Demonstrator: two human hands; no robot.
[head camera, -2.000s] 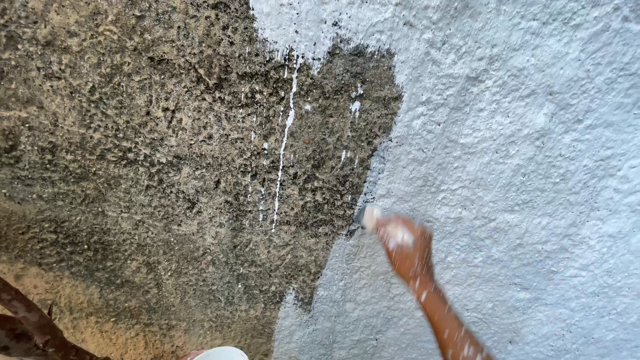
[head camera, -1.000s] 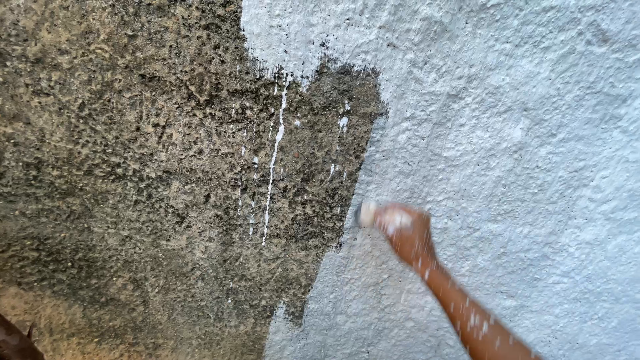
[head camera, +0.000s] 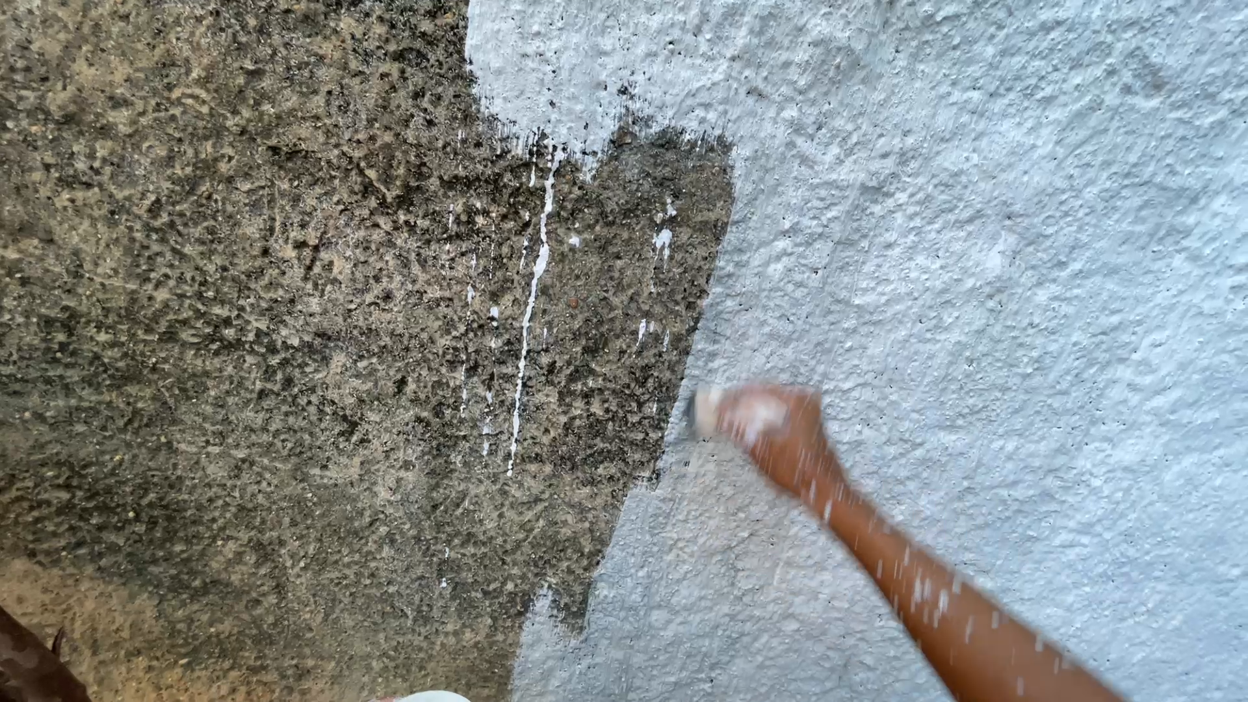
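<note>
My right hand (head camera: 772, 429), blurred and splashed with white paint, is closed around a paintbrush (head camera: 704, 411). The brush meets the rough wall near the edge between white paint (head camera: 975, 292) and bare brown-grey plaster (head camera: 292, 341). Paint specks cover the forearm. A long white drip (head camera: 531, 302) and several smaller ones run down the bare part. The rim of a white container (head camera: 434, 696) shows at the bottom edge. Beside its left side is a tiny skin-coloured patch, too little to tell as my left hand.
At the lower left corner a dark brown shape (head camera: 34, 663), possibly a root or a limb, stands in front of the sandy-coloured lower wall or ground (head camera: 107, 624).
The bare strip beside the paint edge is narrower near the brush than two seconds ago, with white paint there now. The container's rim, out of view one second ago, shows again.
</note>
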